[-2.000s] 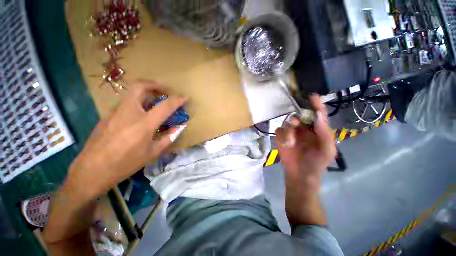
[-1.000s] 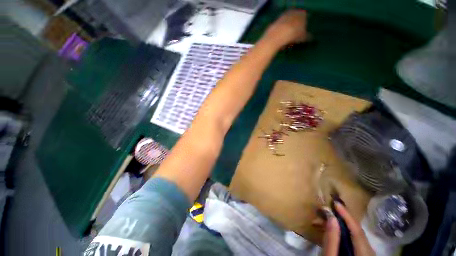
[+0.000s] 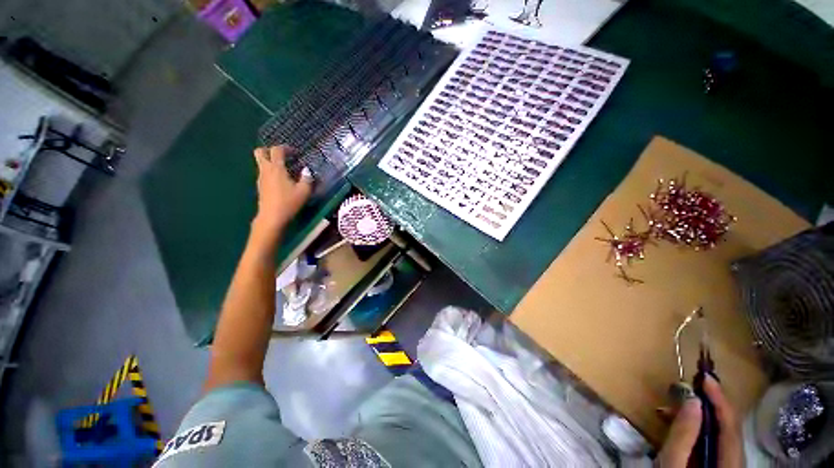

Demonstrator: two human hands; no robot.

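Observation:
My left hand (image 3: 282,187) is at the near left corner of the black ribbed tray (image 3: 343,105), fingers on its edge; whether it grips anything there cannot be told. White wrap shows on a fingertip. My right hand (image 3: 700,425) holds the black soldering iron (image 3: 705,402) upright at the lower right, over the brown cardboard (image 3: 585,292). The thin curved feed tube (image 3: 678,343) stands beside the iron tip. A loose pile of red leaded parts (image 3: 690,215) lies on the cardboard.
A white sheet with rows of small dark pieces (image 3: 503,123) lies between tray and cardboard. A small blue item (image 3: 723,61) is on the green mat (image 3: 567,206). Coiled grey rings (image 3: 796,297) and the tub of silver shreds (image 3: 800,420) are at right. A round pink-white mesh (image 3: 363,219) sits below.
The view has swung left. My left hand has left the blue piece, reached over the far mat, then moved to the black tray. My right hand still holds the iron, now over the cardboard.

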